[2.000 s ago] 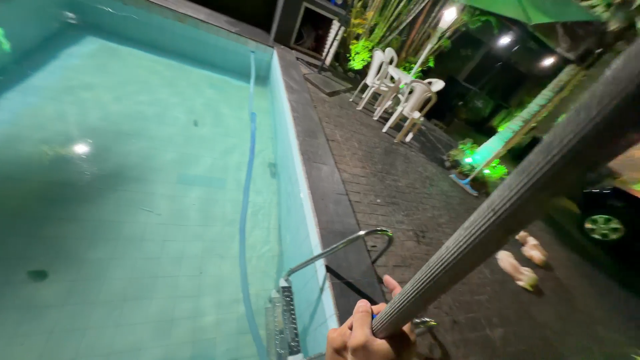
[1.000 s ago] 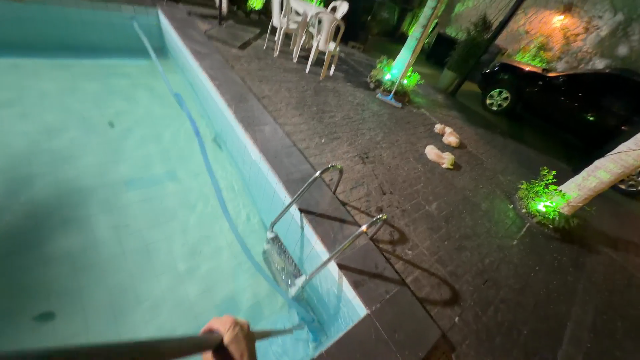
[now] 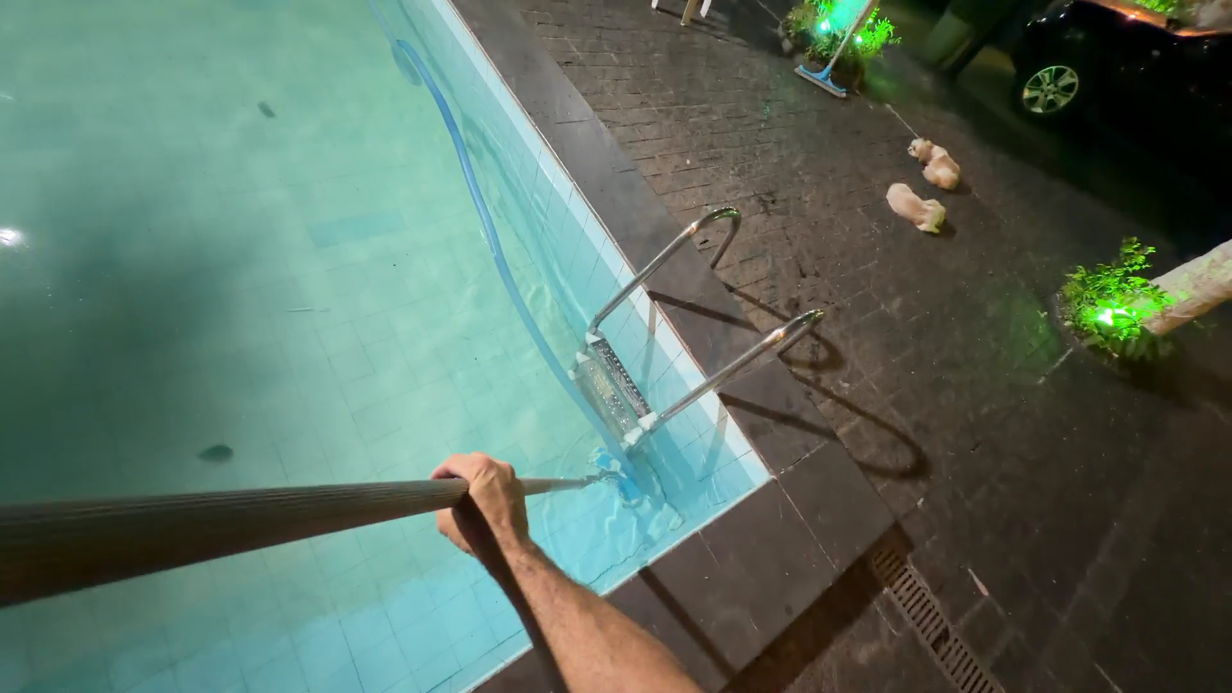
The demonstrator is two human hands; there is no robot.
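Observation:
My right hand (image 3: 484,500) is closed around a long ribbed pole (image 3: 289,520), with the forearm coming in from the bottom edge. The thick near part of the pole runs out of view on the left. Its thin far end reaches the water in the pool corner, at a blue fitting (image 3: 616,474) blurred by ripples. A blue pool hose (image 3: 481,207) curves through the water down to that corner, beside the steps of a metal pool ladder (image 3: 616,390). My left hand is out of view.
Dark stone coping (image 3: 587,144) edges the pool, with brick paving beyond. Two small light-coloured dogs (image 3: 914,207) are on the paving. A blue push broom (image 3: 823,79), lit plants (image 3: 1107,308), a black car (image 3: 1126,87) and a drain grate (image 3: 934,616) are farther round.
The pole, slanting to the upper right two seconds ago, now lies across the left side of the view. My hand stays closed on it. The view has swung toward the pool corner.

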